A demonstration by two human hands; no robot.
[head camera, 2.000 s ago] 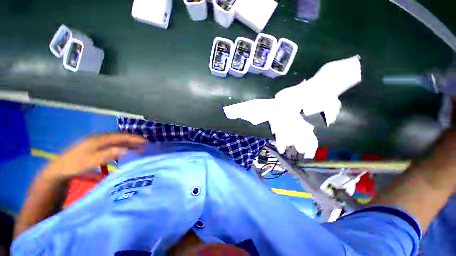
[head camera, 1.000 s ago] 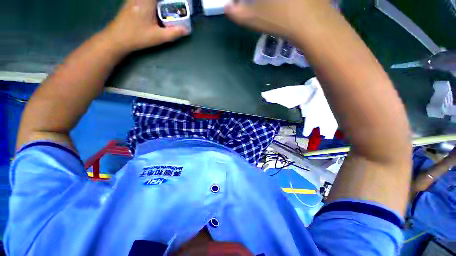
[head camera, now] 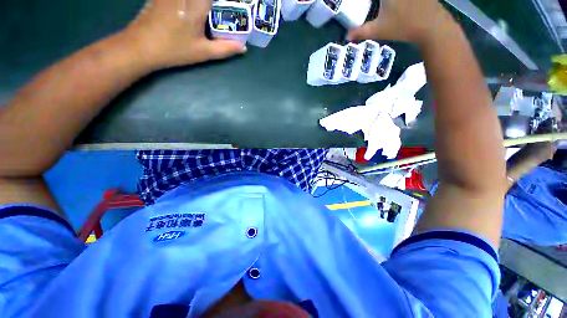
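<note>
My left hand is at the top left, with its thumb along the near side of an open white adapter housing that has electronics inside. A second open housing touches it. More white housings stand to the right, up to a white one at my right hand. The right thumb is against that one; the other fingers are partly cut off by the top edge. A separate row of several open housings leans together nearer me.
A crumpled white wipe lies on the dark green worktop, right of centre. A pale metal rail runs at the upper right. Something yellow is at the right edge. Another person's forearm shows at the right.
Both hands have come onto the housings at the top; housings now stand between them. The separate row and the wipe show more fully. The blue-tipped nozzle at the right is out of view.
</note>
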